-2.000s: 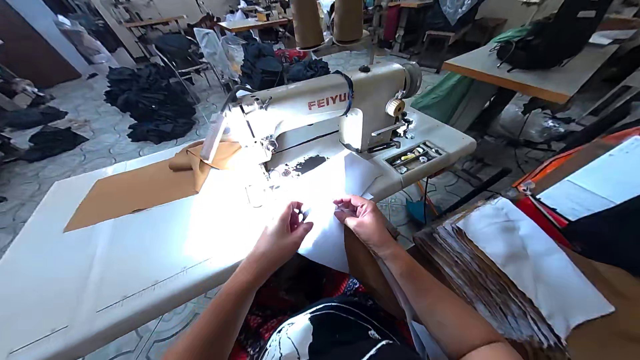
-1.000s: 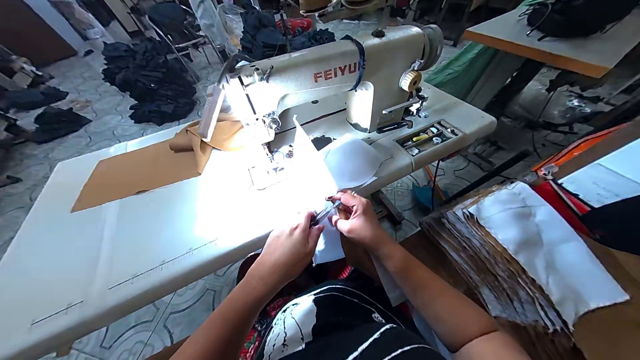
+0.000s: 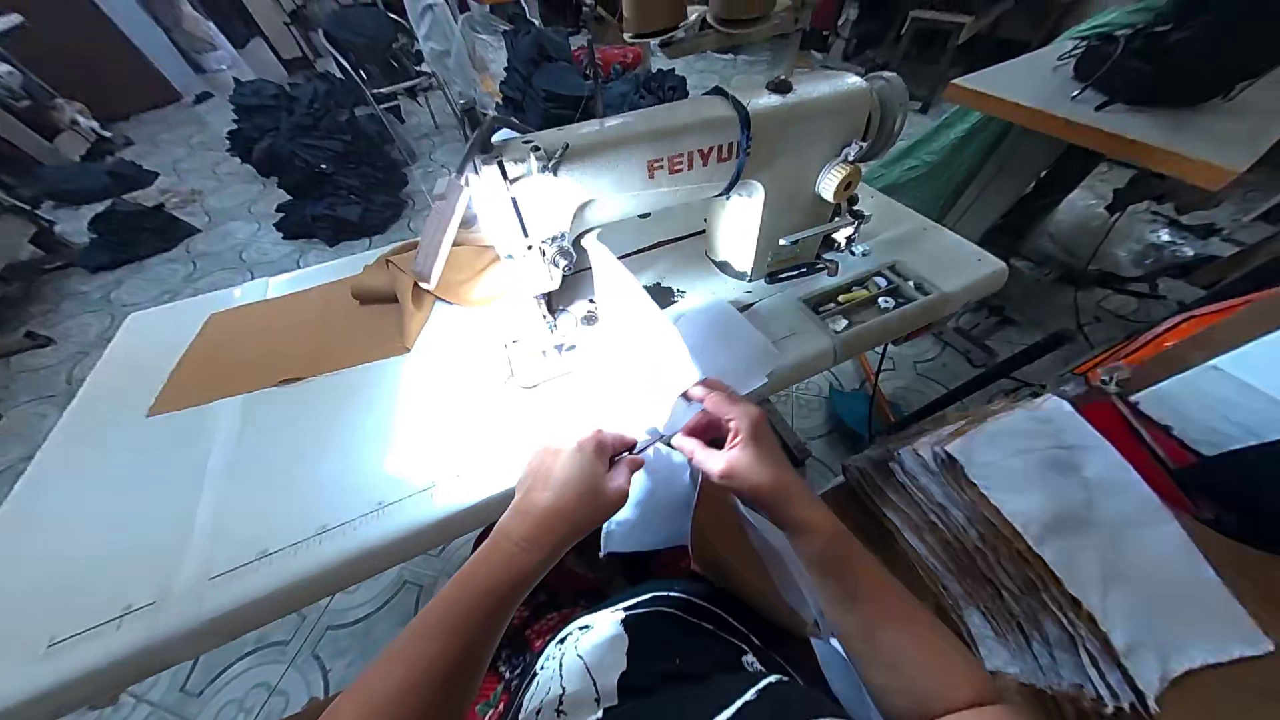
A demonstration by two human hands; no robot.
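My left hand (image 3: 580, 485) pinches a small dark, thin item, too small to name, at the table's front edge. My right hand (image 3: 740, 450) grips the edge of a white fabric piece (image 3: 650, 510) close beside it, the fingertips of both hands nearly touching. White fabric (image 3: 640, 340) spreads from the hands up toward the needle area of a Feiyue sewing machine (image 3: 690, 150), washed out by its lamp. A paler white flap (image 3: 722, 345) lies to its right. Brown fabric (image 3: 735, 540) hangs below my right hand over my lap.
A tan fabric piece (image 3: 290, 335) lies partly folded on the sewing table (image 3: 300, 450). The machine's tray (image 3: 865, 300) holds small items. On the right sits a stack of white and brown fabric pieces (image 3: 1090, 530). Dark fabric heaps (image 3: 310, 150) lie on the floor, and another table (image 3: 1110, 140) stands behind.
Both hands stay close together at the table's front edge. The white fabric, earlier bunched near the hands, now shows a pointed part standing up toward the needle area.
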